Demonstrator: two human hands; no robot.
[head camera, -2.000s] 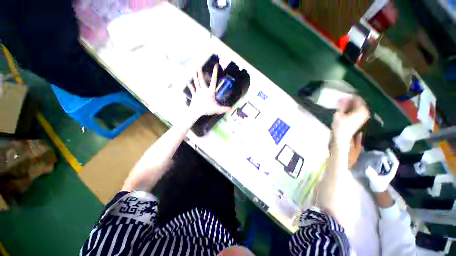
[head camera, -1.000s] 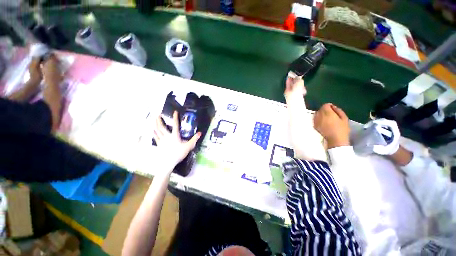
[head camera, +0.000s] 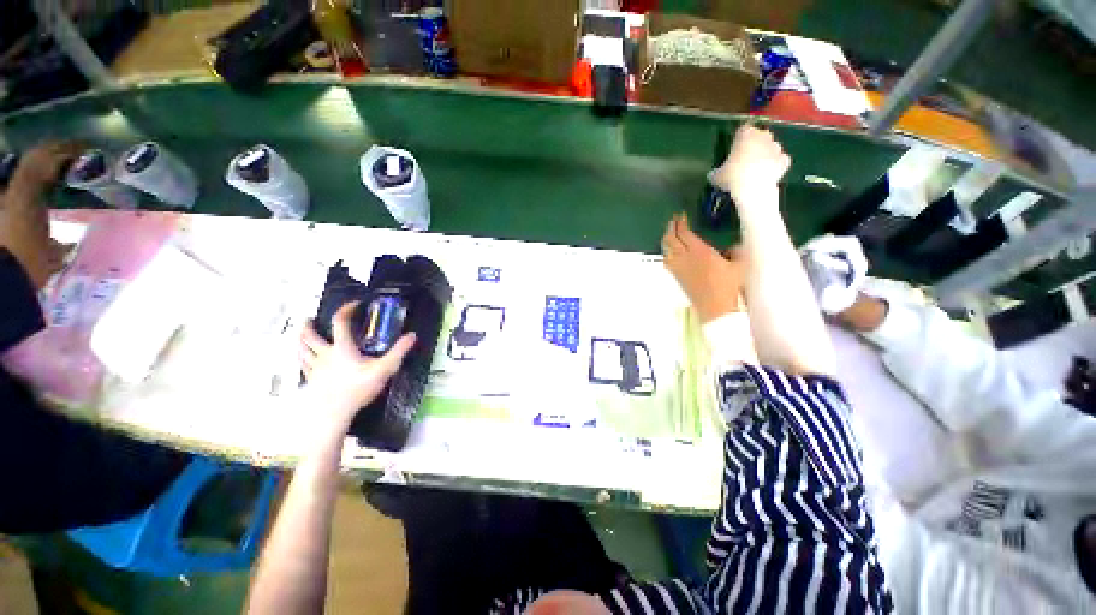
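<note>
My left hand (head camera: 349, 366) holds a palm-sized black device (head camera: 382, 322) with a shiny bluish face, thumb and fingers around its lower part. The device is over a larger black tray (head camera: 403, 402) with jagged flaps at its far edge, lying on the white bench. My right hand (head camera: 757, 166) is stretched out over the green belt, fingers bent around a dark object (head camera: 718, 204) that it partly hides. A blue label sheet (head camera: 561, 322) and black frame-shaped outlines (head camera: 623, 365) lie flat on the bench to the right of the tray.
Bagged units (head camera: 397, 189) stand on the green belt (head camera: 517, 180). At right, a neighbour's bare hand (head camera: 703, 270) is close to my right forearm; a white-gloved hand (head camera: 833, 272) is beyond it. Another person works at far left near white sheets (head camera: 150, 315). A blue stool (head camera: 144, 535) is below the bench.
The view has turned and levelled. My right hand has moved from near the neighbour out over the belt, with a dark object showing in it. My left hand stays on the device at the tray.
</note>
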